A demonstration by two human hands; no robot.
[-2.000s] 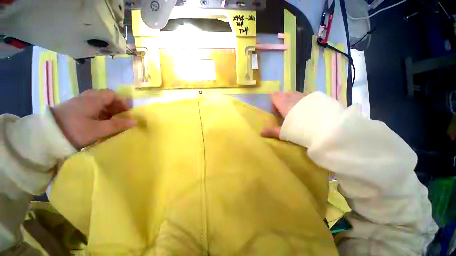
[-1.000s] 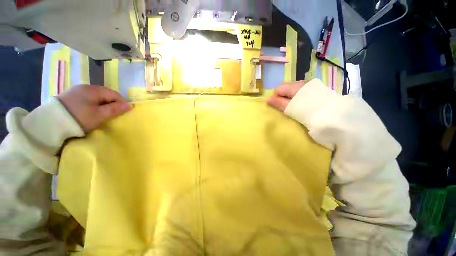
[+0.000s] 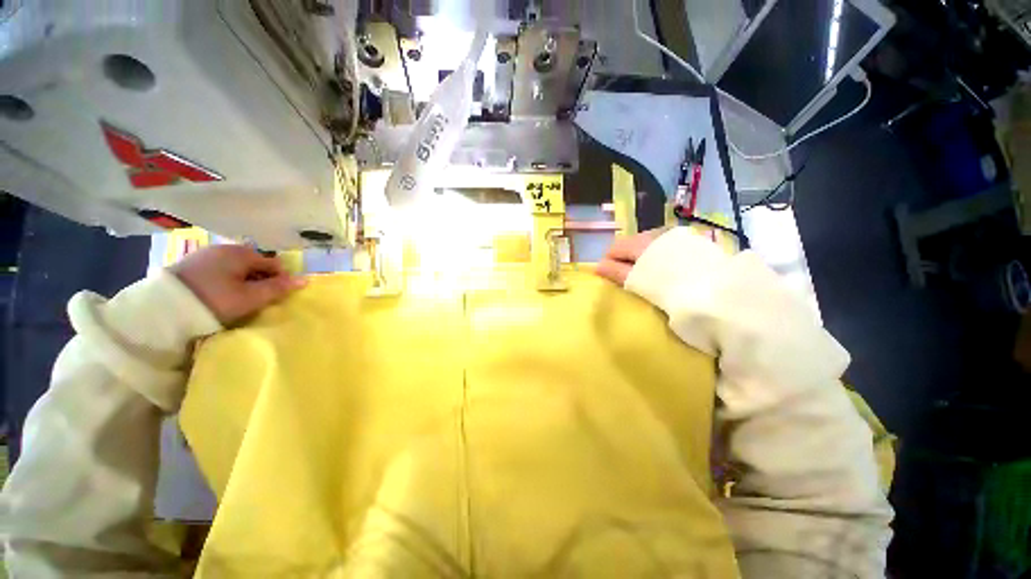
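A large yellow panel [image 3: 531,418] with a dark centre seam lies spread in front of the machine. Its far edge reaches under the yellow-taped clamp frame [image 3: 548,243], whose two front ends overlap it. My left hand [image 3: 235,283] grips the panel's far left corner, fingers pinched at the edge. My right hand [image 3: 629,256] holds the far right corner, partly hidden by its sleeve. The lamp's glare washes out the needle area and the middle of the panel's edge.
The white sewing machine head [image 3: 170,124] with a red logo stands at upper left. The white lamp neck [image 3: 427,141] hangs over the clamp. Red-and-black thread snips [image 3: 690,181] lie right of the clamp. A white-framed screen [image 3: 842,68] is at upper right. A green basket [image 3: 1001,509] is at lower right.
The panel's far edge has moved forward, from in front of the clamp frame to under its front ends. Both hands moved with it. The view has shifted, showing more of the machine head.
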